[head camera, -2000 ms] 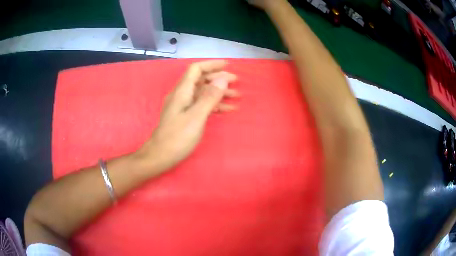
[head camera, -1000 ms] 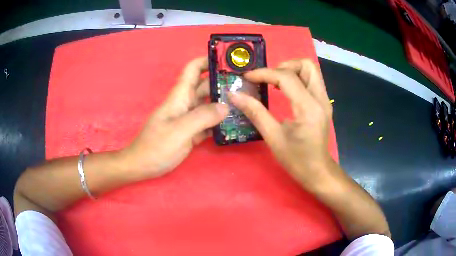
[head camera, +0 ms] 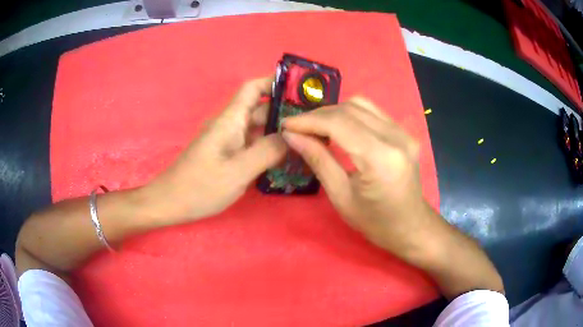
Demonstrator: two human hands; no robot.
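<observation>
A black phone assembly is held over the red foam mat, tilted, its open back facing up. Its round gold speaker in a black ring is at the far end, and the green board shows at the near end. My left hand grips the phone's left edge, thumb over the board. My right hand has its thumb and index fingertip pinched together over the board's left middle. Whether a small part is between those fingertips cannot be seen.
Yellow scraps lie on the dark bench at right. A white edging strip and green conveyor run beyond the mat. A red tray is at the far right, above dark phone parts. Another person's sleeve shows at lower right.
Two seconds ago no phone was in the hands and my right arm reached over the conveyor. Since one second ago the phone has tilted, and my right fingertips have closed together and shifted left.
</observation>
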